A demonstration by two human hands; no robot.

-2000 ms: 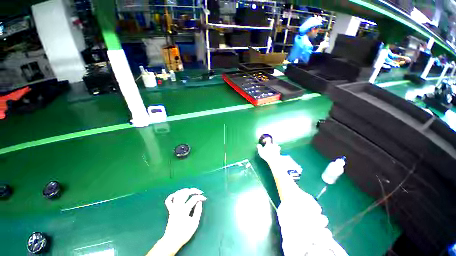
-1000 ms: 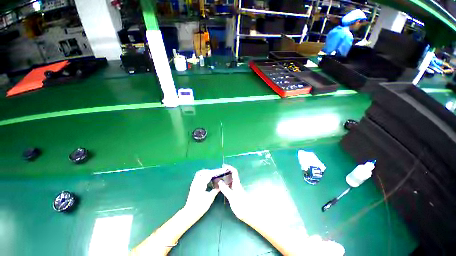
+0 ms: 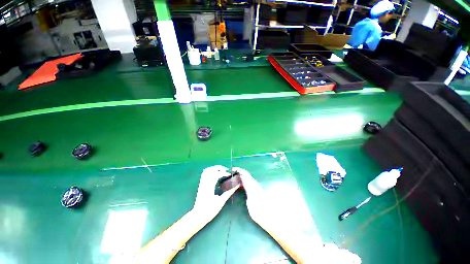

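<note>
My left hand [image 3: 208, 193] and my right hand [image 3: 250, 193] hold a round black unit [image 3: 230, 182] between their fingertips, low in the middle, over the clear sheet. The fingers hide part of its rim. Other round black units lie on the green bench: one beyond my hands [image 3: 204, 133], several at the left [image 3: 82, 150], and one by the dark trays [image 3: 372, 127]. A unit with a silver-white patterned face [image 3: 72, 197] lies at near left. A white wipe [image 3: 326, 164] touches a blue-and-white round piece [image 3: 331, 180] at the right.
A white squeeze bottle [image 3: 384, 182] and a black pen-like tool [image 3: 354, 208] lie at right, beside stacked black foam trays [image 3: 422, 154]. A red-edged parts tray [image 3: 301, 75], a white post [image 3: 174, 62] with a small white box [image 3: 198, 92] and an orange-red sheet [image 3: 50, 71] stand farther back. A person in blue is behind.
My right hand has come back from the right with the black unit, and my left hand has joined it on the unit. The camera view has turned to the right.
</note>
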